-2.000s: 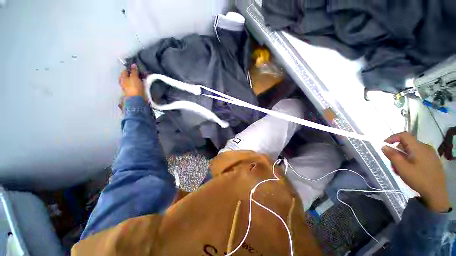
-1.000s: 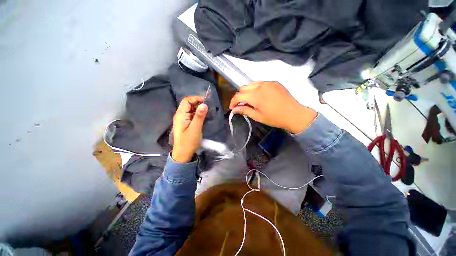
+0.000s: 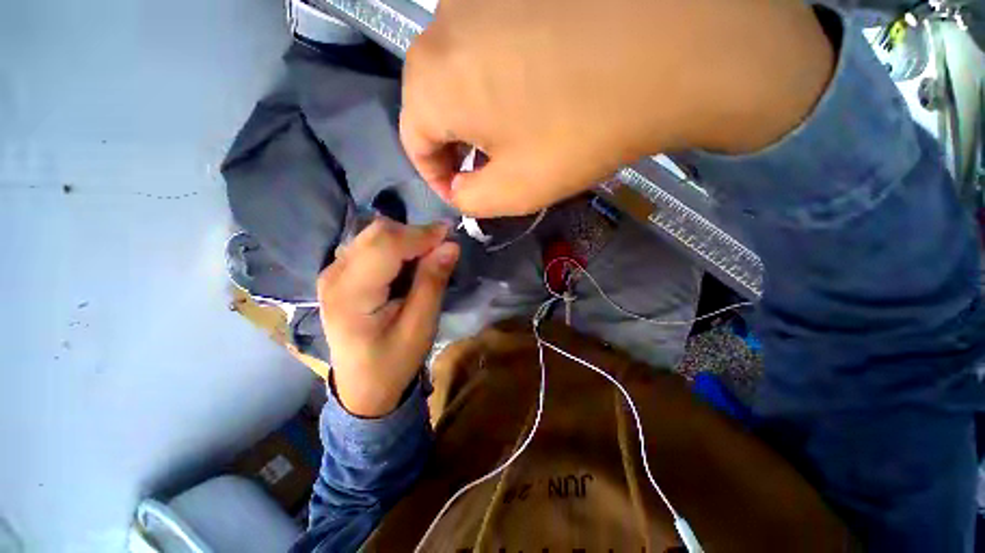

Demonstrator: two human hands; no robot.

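The white cord shows as a short piece just below the fingertips of my right hand, which pinches it close to the camera. My left hand is just below and left of it, thumb and forefinger pinched together close to the cord. A thin bodkin or wire between the left fingertips is too small to make out. The dark grey garment hangs behind and left of both hands, with a thin white line along its lower left edge.
The table edge with its printed ruler runs diagonally behind my right arm. Part of the sewing machine shows at the top right. A pale wall fills the left. The earphone cable hangs over my brown clothing.
The stretched cord is no longer spread between my hands. My right hand has come in from the right and now is large near the camera, close to my left fingertips. The view has shifted.
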